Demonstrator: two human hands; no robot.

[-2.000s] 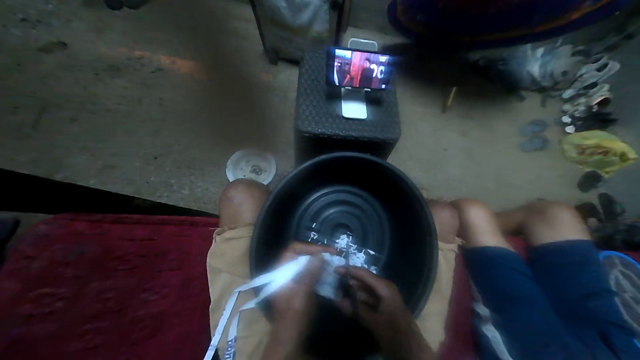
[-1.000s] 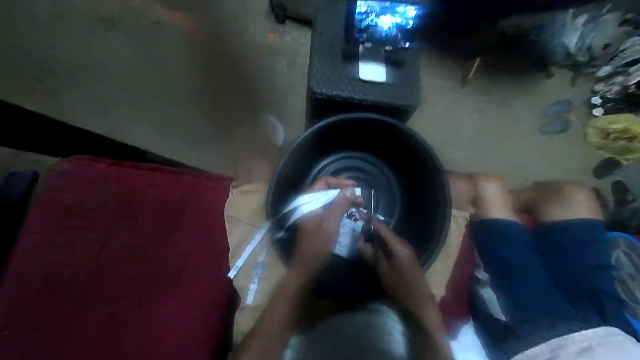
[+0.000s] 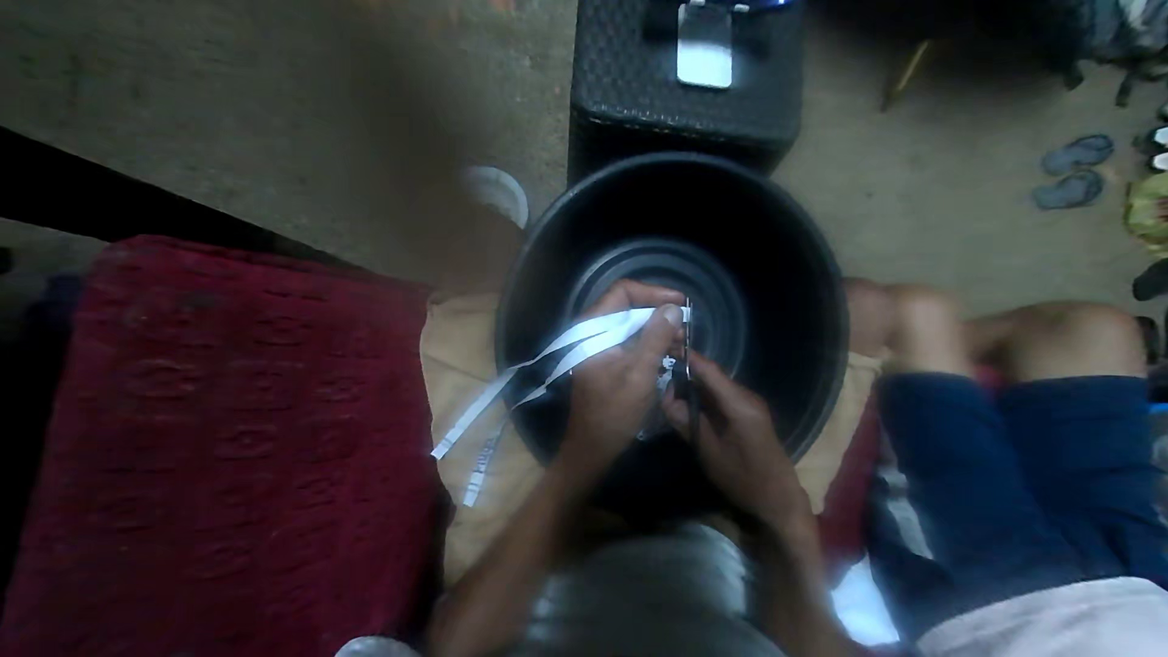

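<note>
Over a round black plastic tub (image 3: 808, 219) resting on my lap, my left hand (image 3: 625, 356) pinches long white strips (image 3: 584, 338), which look like paper or ribbon. Their tails trail left over the tub's rim onto the tan cloth on my legs, and one tail bears writing. My right hand (image 3: 730, 411) grips scissors (image 3: 688, 342), with the blades upright in view at the end of the strips by my left fingertips. Small white pieces (image 3: 667, 370) show between the hands, partly hidden by them.
A dark woven-pattern stool (image 3: 639, 91) holding a phone stand (image 3: 704, 50) stands beyond the tub. A white bowl (image 3: 500, 193) lies on the floor. At left is a red patterned cushion (image 3: 228, 411). A person in blue shorts (image 3: 949, 465) sits close at right; grey slippers (image 3: 1072, 173) lie beyond.
Both hands stay over the tub with strips and scissors. The blades, blurred at first, now stand at the strips' end. The view has shifted, cutting off most of the phone on the stool.
</note>
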